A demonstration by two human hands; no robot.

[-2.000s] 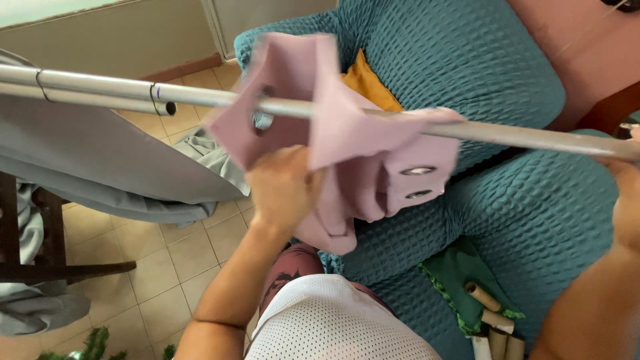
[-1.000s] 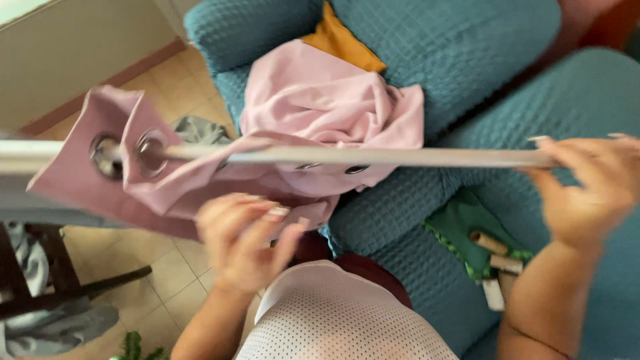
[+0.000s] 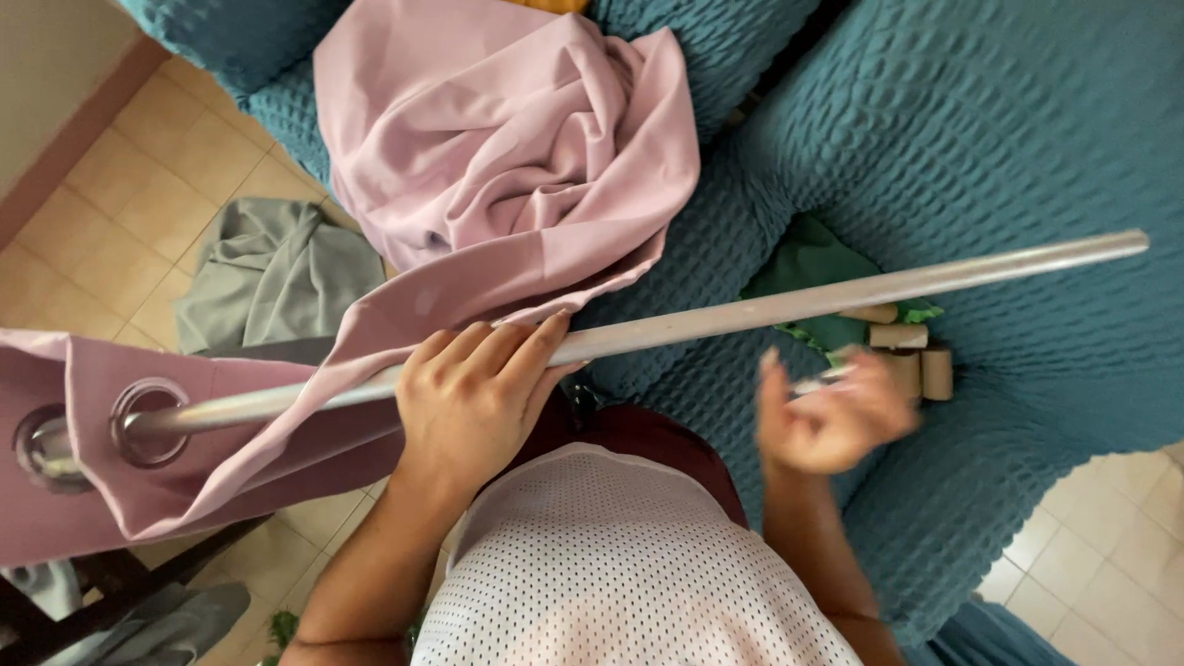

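A metal curtain rod slants across the view, its bare end at the right. My left hand grips the rod near its middle, with the edge of a pink grommet curtain at its fingers. Left of that hand the rod passes through metal grommets in the curtain's top band; the rest of the curtain lies bunched on the teal sofa. My right hand, blurred, is off the rod and below it, fingers partly curled. Whether it holds anything small cannot be told.
Teal textured covers wrap the sofa. Several cardboard tubes lie by a green cloth behind the rod. A grey cloth lies on the tiled floor at left. Dark wooden furniture with grey fabric stands at lower left.
My right hand has let go of the rod and moved below it. My left hand, open beneath the rod one second ago, now grips it. The pink curtain's grommets have moved left along the rod.
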